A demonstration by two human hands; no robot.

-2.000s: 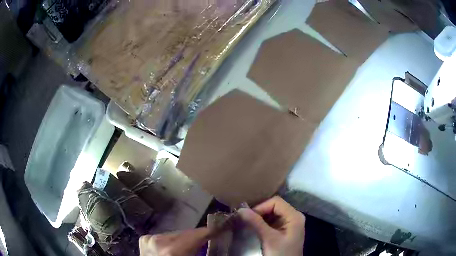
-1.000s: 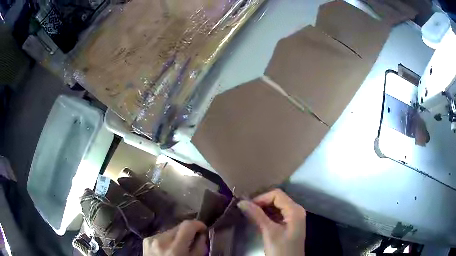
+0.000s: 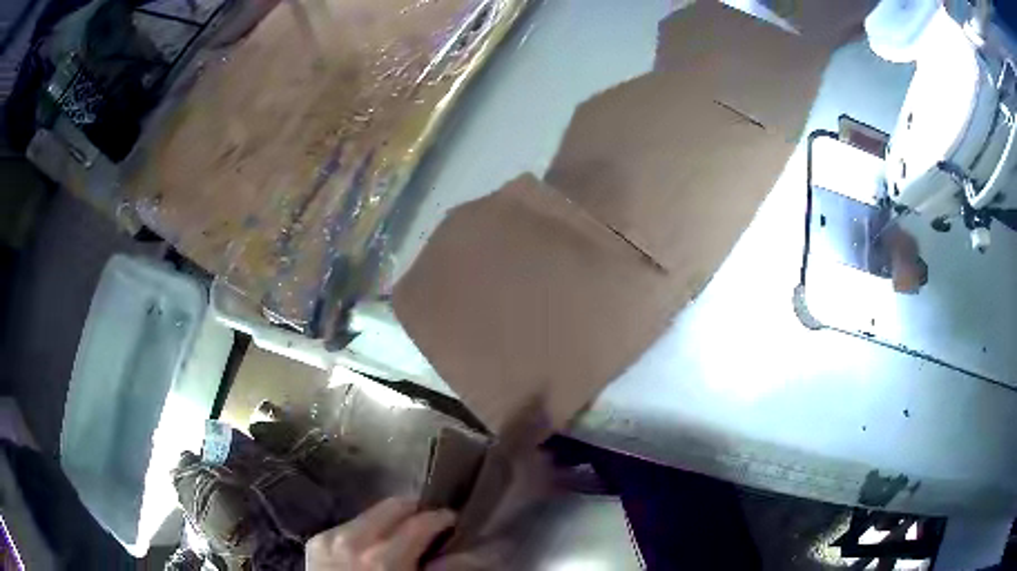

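Brown cloth pieces with angled corners lie in a joined row on the white sewing table, running from its front edge to the back right. My left hand, low in the picture and cut off by the bottom edge, grips a stack of brown cut pieces below the table edge. A blurred brown cloth part hangs between this stack and the nearest piece on the table. I cannot make out my right hand; it may be hidden by the cloth or out of the picture.
Tied brown bundles with a small white label lie at lower left. A white tub stands far left. A film-covered board is at upper left. The sewing machine head and metal plate are at right.
My right hand, pinching at the cloth near the table edge before, no longer shows. My left hand stays low on the stack. The whole view has shifted, with the machine further into the picture.
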